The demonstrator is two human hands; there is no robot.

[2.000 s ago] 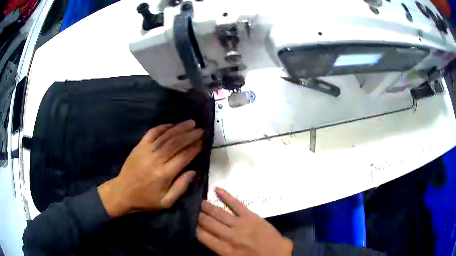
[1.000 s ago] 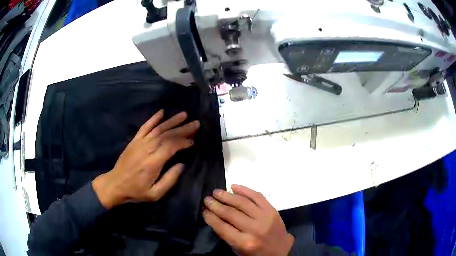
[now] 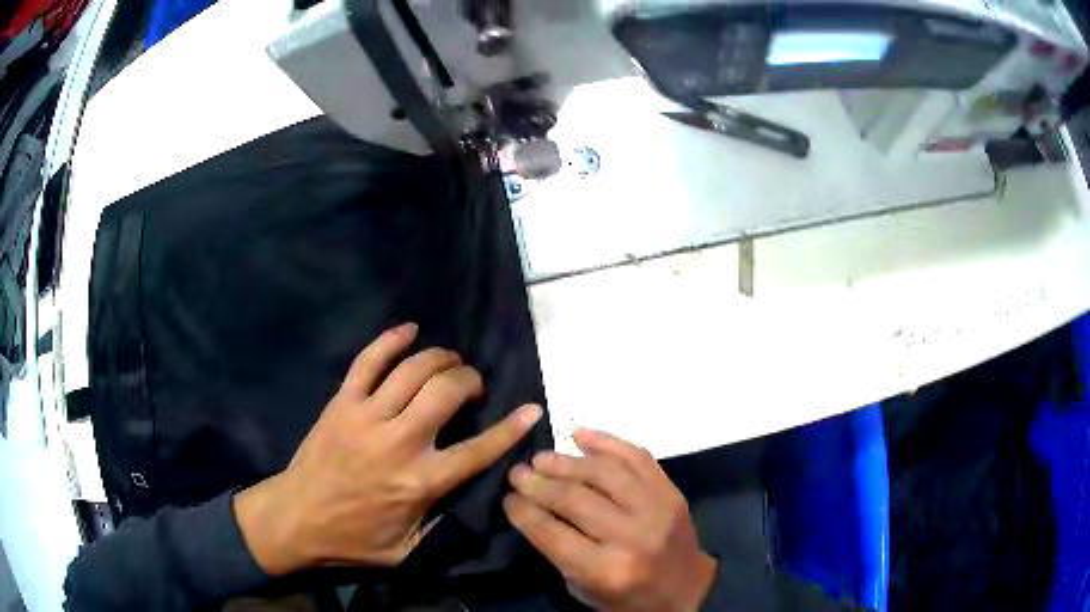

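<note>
A large black bag panel (image 3: 275,263) lies flat on the white machine table, its right edge running up under the sewing head. My left hand (image 3: 395,460) lies on the panel with fingers spread, the thumb near the right edge. My right hand (image 3: 616,514) is at the panel's lower right edge, fingertips on the cloth; whether it pinches the edge is unclear. The presser foot area (image 3: 484,155) is at the top of that edge, partly hidden and blurred. A narrow black strap piece (image 3: 78,404) sticks out from the panel's left side.
The white sewing machine head (image 3: 347,78) and control panel (image 3: 825,48) span the top. Thread snips (image 3: 753,129) lie under the arm. The white table (image 3: 765,347) curves along its front edge. A blue crate (image 3: 827,502) with black pieces (image 3: 968,478) stands beyond it at the lower right.
The view has shifted, so the machine sits higher in the picture. My left hand has moved down the panel towards my right hand, its thumb now near the edge. My right hand stays at the lower edge.
</note>
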